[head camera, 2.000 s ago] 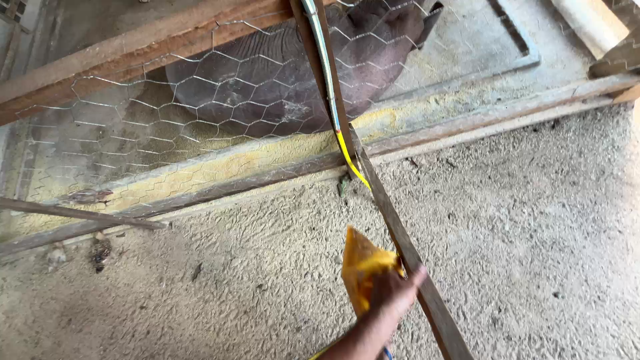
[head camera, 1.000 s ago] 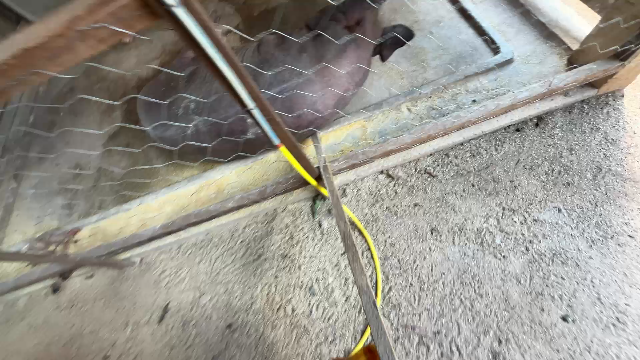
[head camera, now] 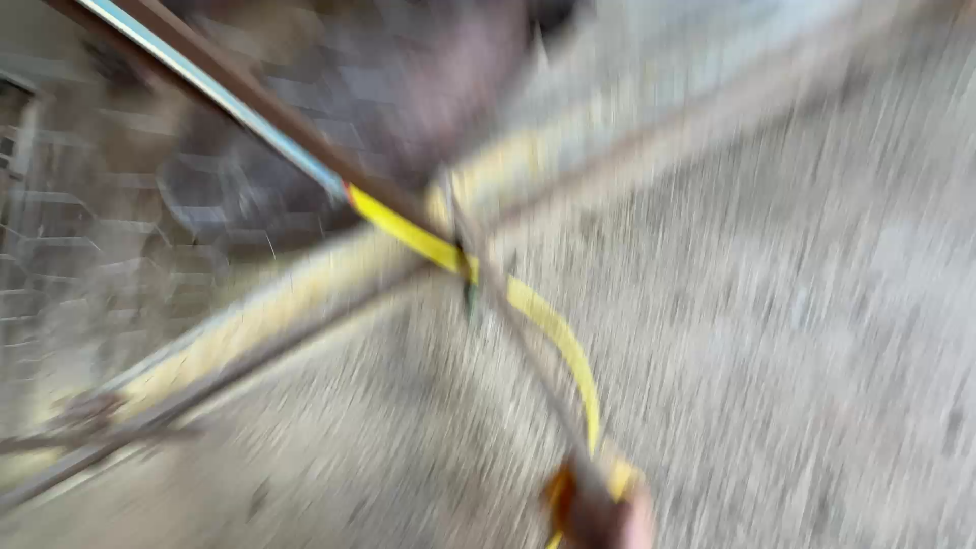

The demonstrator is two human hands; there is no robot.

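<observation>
The whole view is heavily blurred. My left hand (head camera: 610, 511), at the bottom edge right of the middle, is closed around a crumpled orange-yellow plastic bag (head camera: 560, 492). A thin wooden strip (head camera: 522, 339) runs down to this hand and overlaps it; whether the fingers hold the strip too is unclear. A yellow hose (head camera: 568, 347) curves down to the same spot, and its upper end meets a pale blue-grey pipe (head camera: 229, 107) along a brown post (head camera: 305, 133). My right hand is out of view.
Hexagonal wire mesh (head camera: 61, 244) covers the upper left, with a dark animal (head camera: 427, 99) behind it. A low yellowish sill (head camera: 252, 320) crosses diagonally, edged by a wooden rail (head camera: 305, 335). Rough concrete floor (head camera: 724, 343) lies in front. A stick (head camera: 160, 433) touches the rail at left.
The view has swung and blurred strongly. Two seconds ago the hand with the bag was beside the wooden strip; a long curve of yellow hose now shows that was not visible then.
</observation>
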